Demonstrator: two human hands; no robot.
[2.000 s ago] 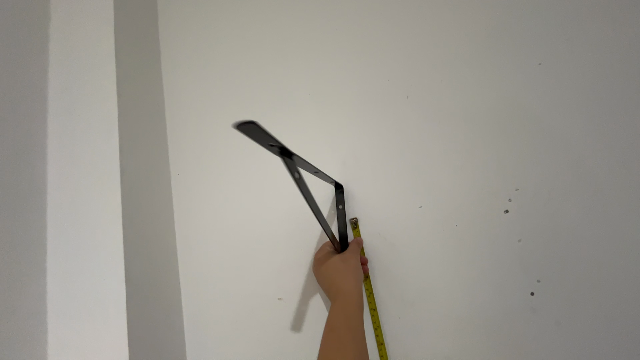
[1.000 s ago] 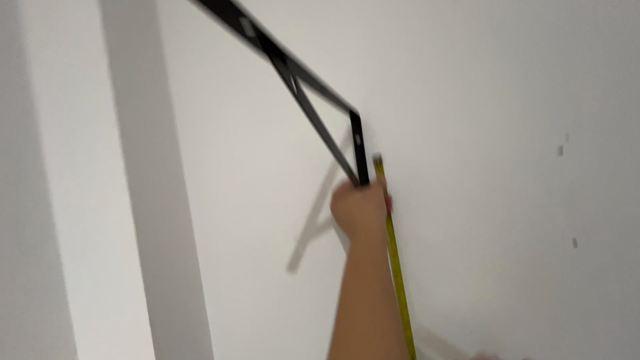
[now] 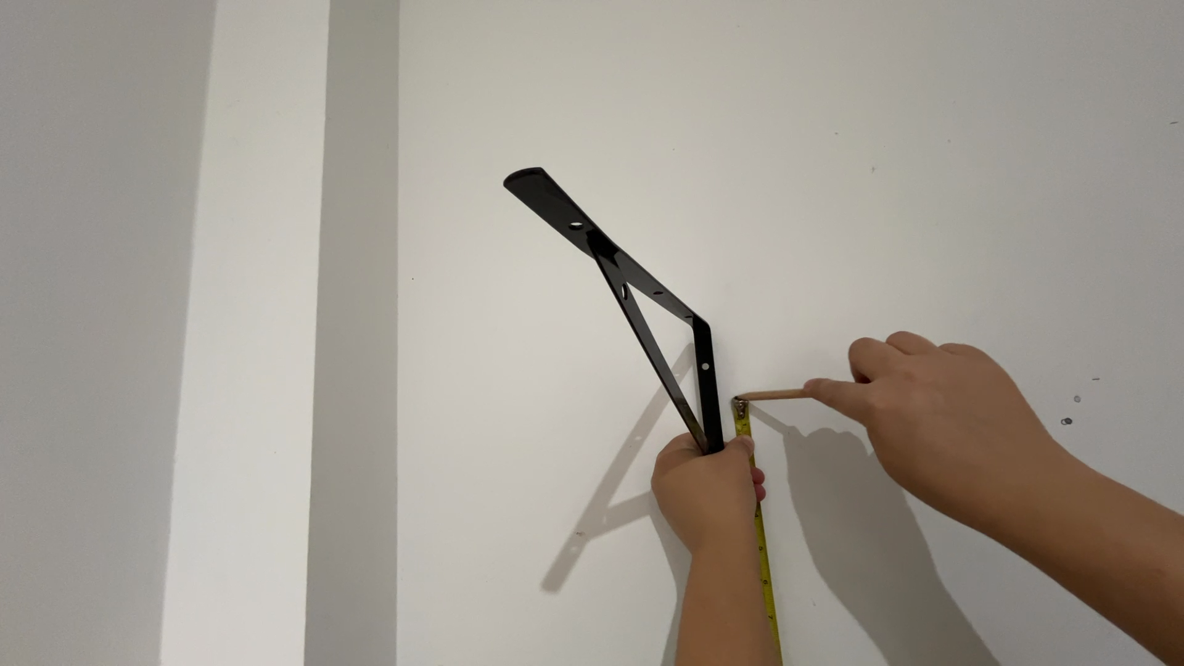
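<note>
My left hand (image 3: 705,490) grips the lower end of a black metal shelf bracket (image 3: 706,384), whose upright arm lies near the wall while its top arm juts out to the upper left. Beside that hand a yellow tape measure blade (image 3: 763,573) runs up the wall, its metal end hook just above my fingers. From the right, my right hand (image 3: 934,416) holds a thin wooden pencil (image 3: 777,395), its tip at the top end of the blade. The tape's case is out of view.
A white wall (image 3: 555,111) stands behind everything, with small marks and holes (image 3: 1066,421) at the right. On the left a pale wall projection (image 3: 259,324) runs from top to bottom. Shadows of the bracket and hands fall on the wall.
My right hand has come in from the right with the pencil, and its tip is now at the tape's end. My left hand still holds the bracket beside the tape.
</note>
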